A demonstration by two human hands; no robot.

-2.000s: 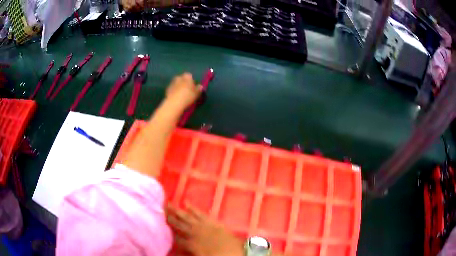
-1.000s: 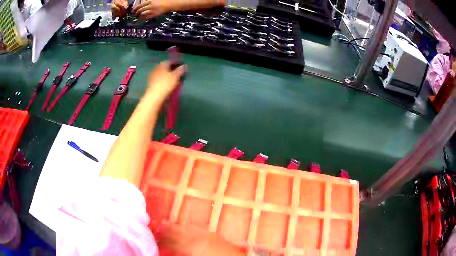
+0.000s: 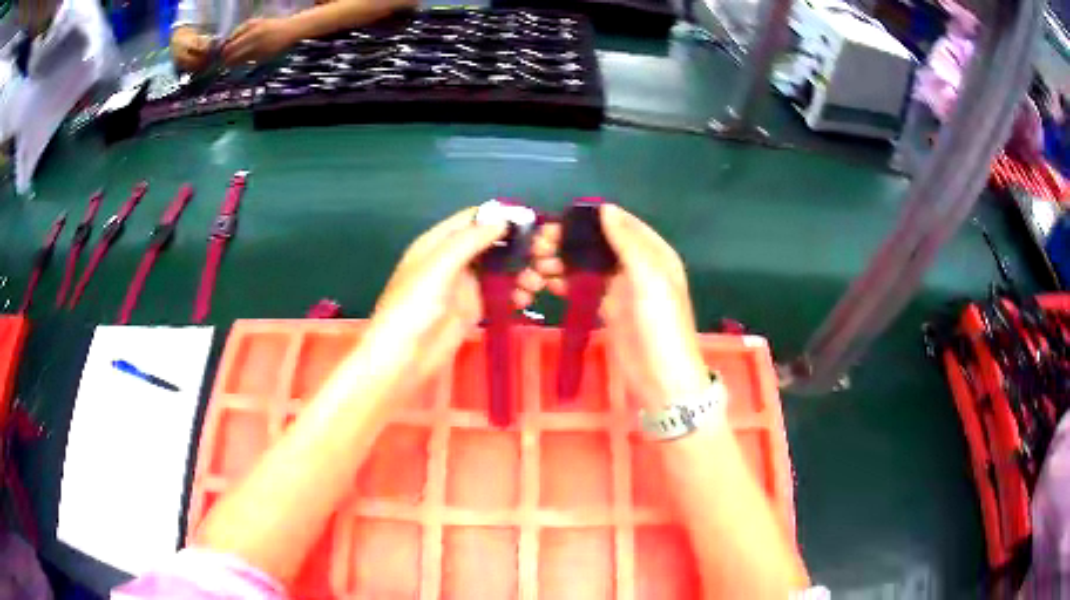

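Note:
My left hand (image 3: 440,264) holds a smartwatch (image 3: 502,252) with a dark case and dark red strap. My right hand (image 3: 645,275) holds a second such watch (image 3: 587,240). The two watches are side by side above the far edge of an orange-red compartment tray (image 3: 481,469), with their straps hanging down. A white glare lies on the top of the left watch. The pockets I can see in the tray are empty. Fingers are partly hidden behind the watches.
Several red-strapped watches (image 3: 221,229) lie on the green top at the left. A paper sheet (image 3: 129,469) with a blue pen (image 3: 146,375) lies left of the tray. A metal post (image 3: 903,223) and a filled tray (image 3: 986,445) stand right. A coworker's hands (image 3: 252,41) show beyond.
My left hand has come back from the green top to above the tray with a watch. My right hand has risen from the tray and now holds another watch. The view has shifted.

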